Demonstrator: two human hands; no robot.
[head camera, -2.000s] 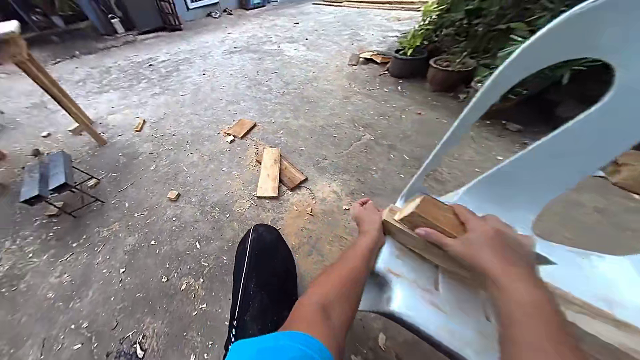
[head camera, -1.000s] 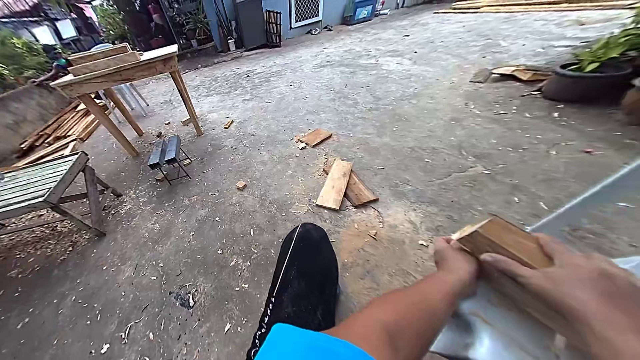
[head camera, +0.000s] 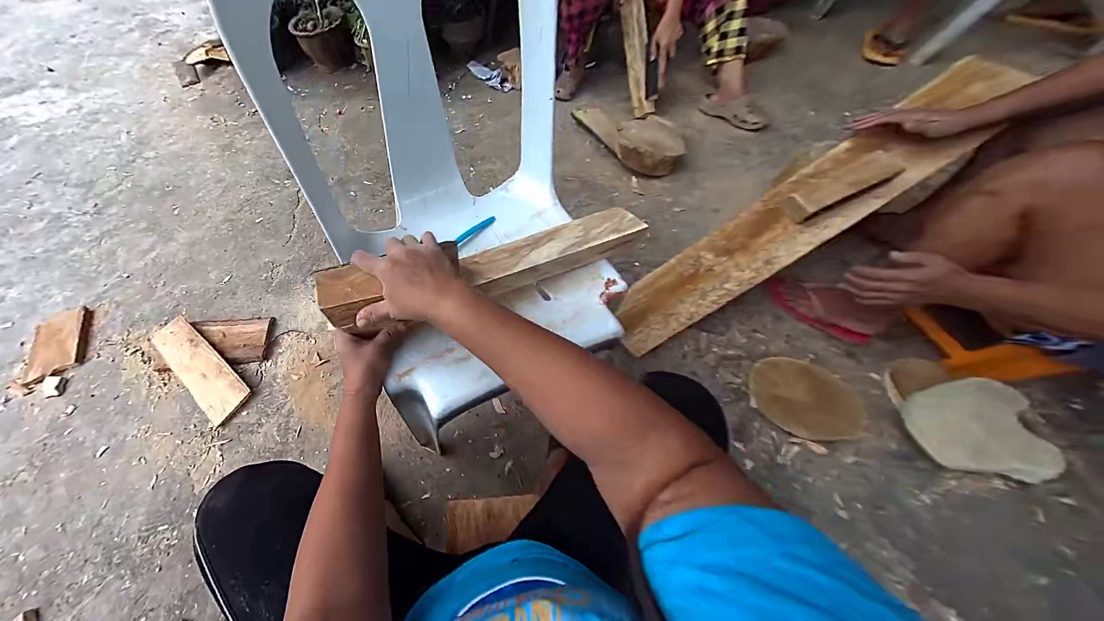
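Note:
A thick wooden board (head camera: 552, 250) lies across the seat of a white plastic chair (head camera: 509, 323), its left end sticking out past the seat edge. My left hand (head camera: 369, 349) grips that end from below and in front. Over the top, near the same end, my right hand (head camera: 414, 280) is closed on the board, its thumb on the near face. A dark edge of something shows beside my right fingers; what it is cannot be told. Behind the board, a blue pen-like stick (head camera: 476, 229) rests on the seat.
Wood offcuts (head camera: 203, 371) lie on the concrete at left. At right a co-worker's hand rests on a long plank (head camera: 750, 250) reaching close to the chair. Round wooden pieces (head camera: 806, 398) lie below it. Another person sits beyond a wood block (head camera: 651, 145).
The view has swung right, bringing the chair and the co-workers into sight. Both my hands remain at the end of the board.

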